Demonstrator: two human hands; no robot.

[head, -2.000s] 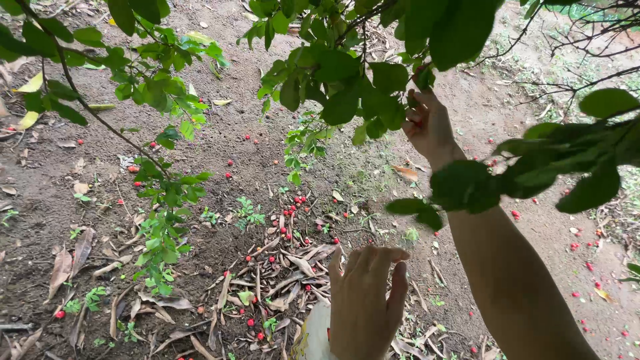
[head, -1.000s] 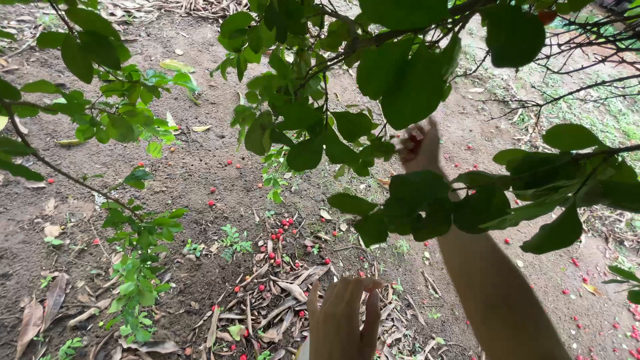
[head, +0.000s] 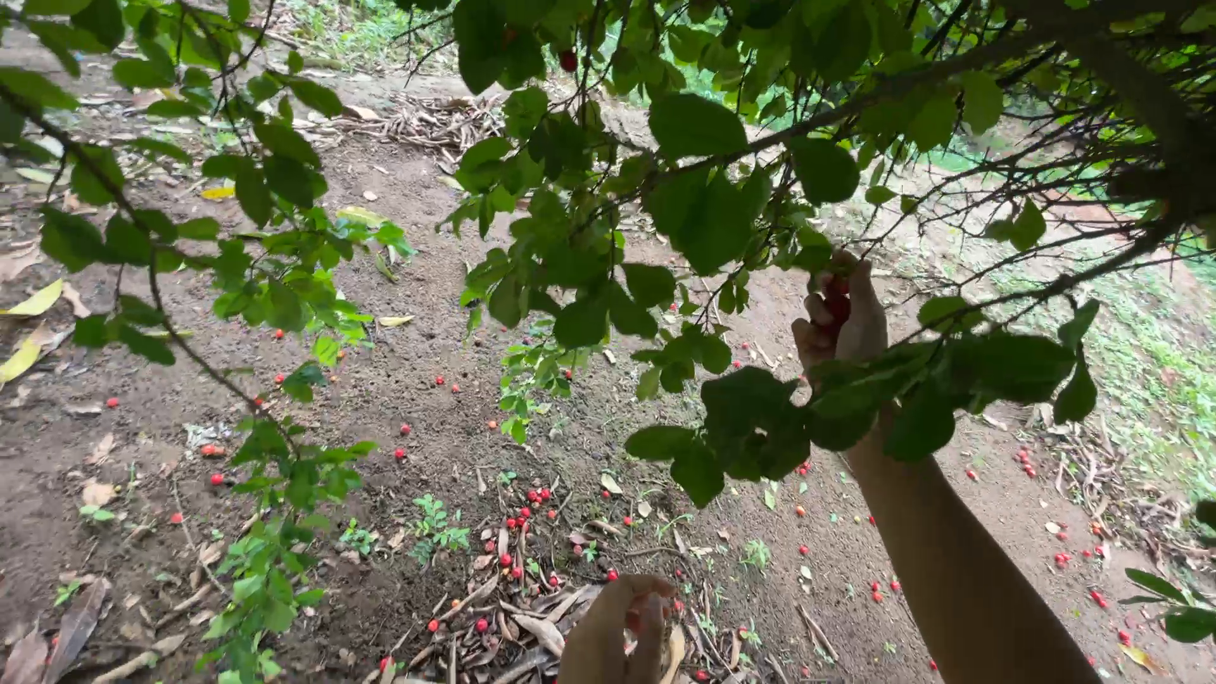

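Up among the leaves of a fruit-bearing branch, my right hand is closed around red berries, its fingertips touching the twigs. Leaves in front cover part of the wrist. My left hand is low in the view, its fingers curled and partly cut off by the bottom edge; some red shows between thumb and fingers, but whether it is held fruit or fruit on the ground behind I cannot tell. Another red berry hangs among the leaves above.
Leafy twigs hang at the left. A thick dark branch with bare twigs crosses the upper right. Fallen red berries and dry leaves lie on the brown soil. Grass grows at the right.
The view has tilted up, showing more branches and ground beyond. Red fruit now shows in my right hand, still up at the foliage. My left hand's fingers are more curled than before.
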